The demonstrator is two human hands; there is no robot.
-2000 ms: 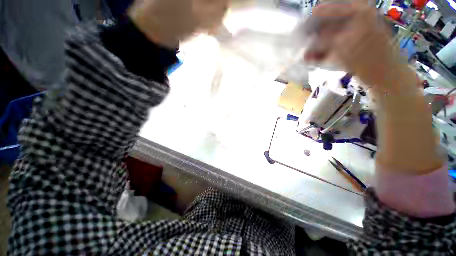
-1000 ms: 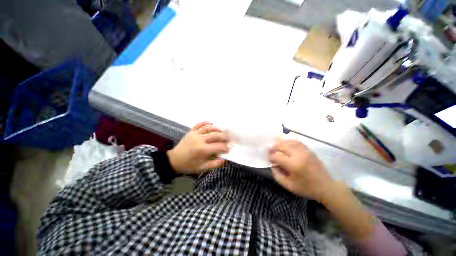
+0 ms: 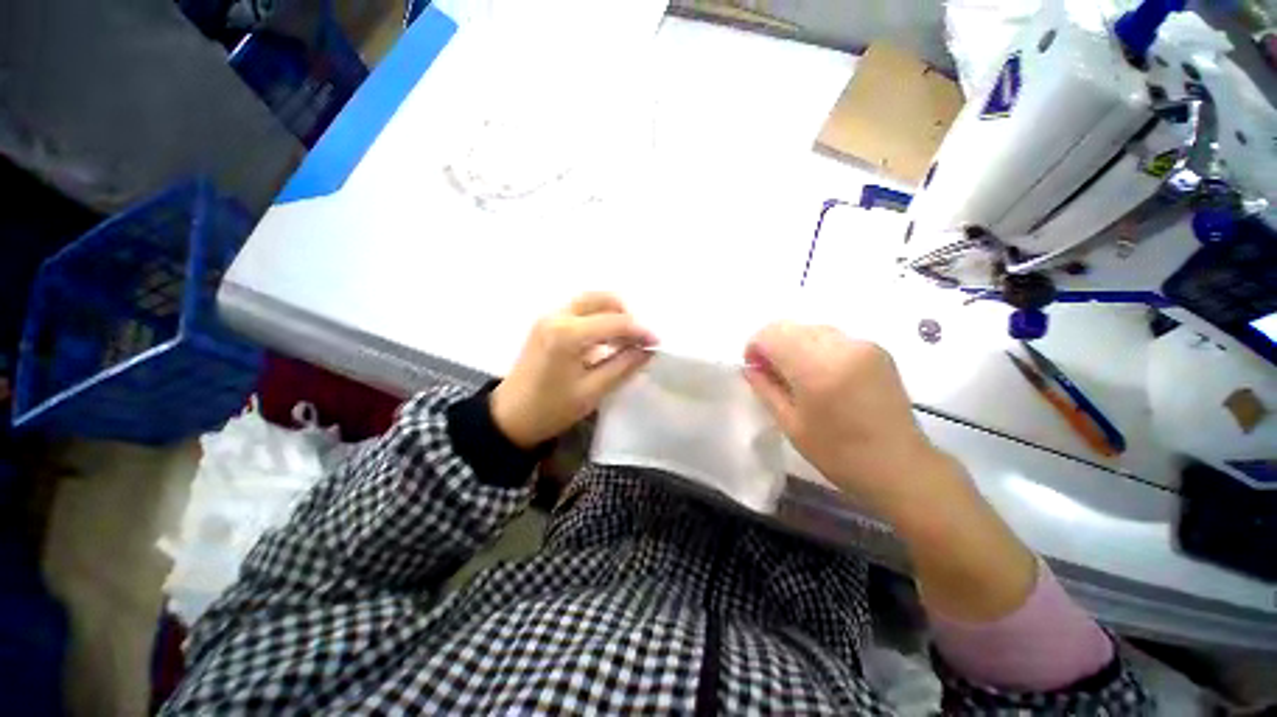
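A white fabric piece (image 3: 689, 425), hand-sized and thin, is stretched between my two hands at the front edge of the white table. My left hand (image 3: 571, 370) pinches its upper left corner between thumb and fingers. My right hand (image 3: 838, 402) pinches its upper right corner. The lower part of the piece hangs down over the table edge in front of my checked clothing. The fingertips partly hide the gripped corners.
The sewing machine head (image 3: 1043, 133) is at the upper right, with snips (image 3: 1067, 401) right of its needle. Cardboard (image 3: 892, 112) lies behind it. A dark case (image 3: 1227, 520) is far right. A blue crate (image 3: 140, 315) and white heap (image 3: 245, 497) are below left.
Both hands came down from the far side of the table to its front edge. Since one second ago, the fabric piece has been spread flatter and hangs lower between them.
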